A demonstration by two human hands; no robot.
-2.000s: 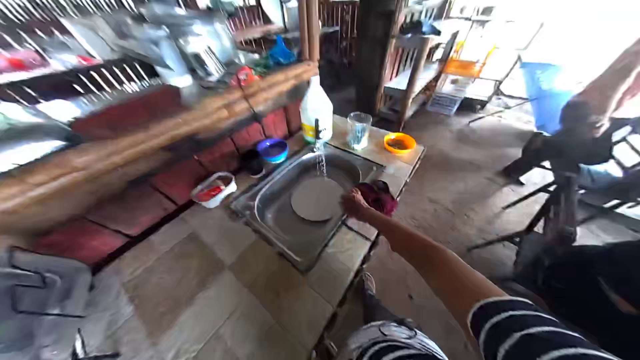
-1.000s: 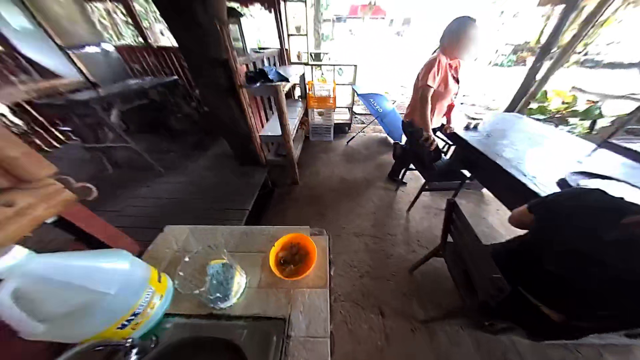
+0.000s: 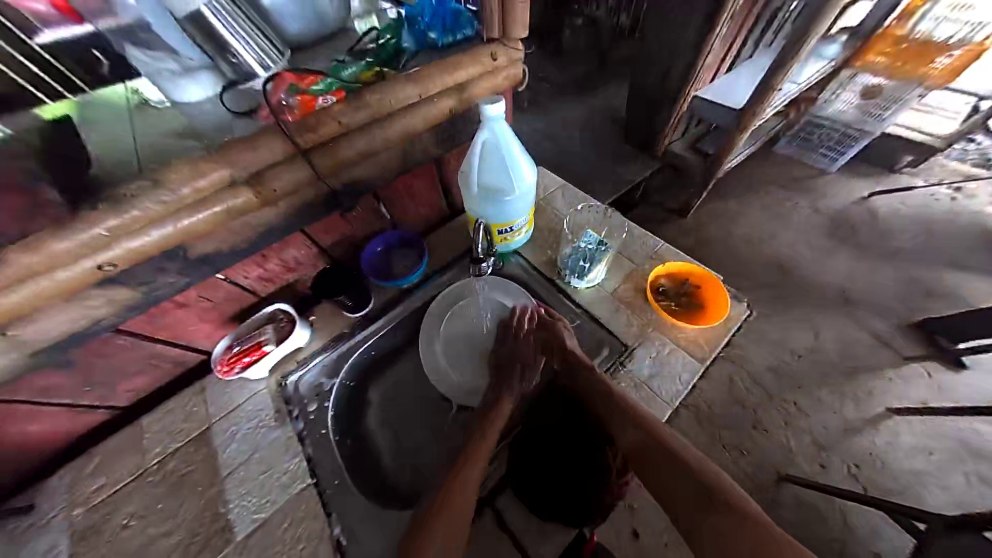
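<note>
A pale round plate (image 3: 457, 341) lies tilted over the metal sink basin (image 3: 387, 434), under water running from the faucet (image 3: 482, 252). My left hand (image 3: 514, 358) lies over the plate's right edge with its fingers together; whether it grips the rim is unclear. Against it, at its right, is my right hand (image 3: 556, 338), its fingers largely hidden. Something dark red shows partly behind my right hand, and a dark rounded thing (image 3: 562, 457) is below my wrists. A large plastic jug (image 3: 500, 182) with bluish liquid stands behind the faucet.
Right of the sink are a clear container (image 3: 590, 248) and an orange bowl (image 3: 688, 294) with dark contents. A blue bowl (image 3: 394, 258), a black cup (image 3: 343, 291) and a white dish (image 3: 263, 341) with red items line the back left. A bamboo rail (image 3: 256, 194) runs behind.
The view has swung back from the seating area to the sink. Two seconds ago the plate lay in the basin with one hand right of it; now both my hands are at its right edge.
</note>
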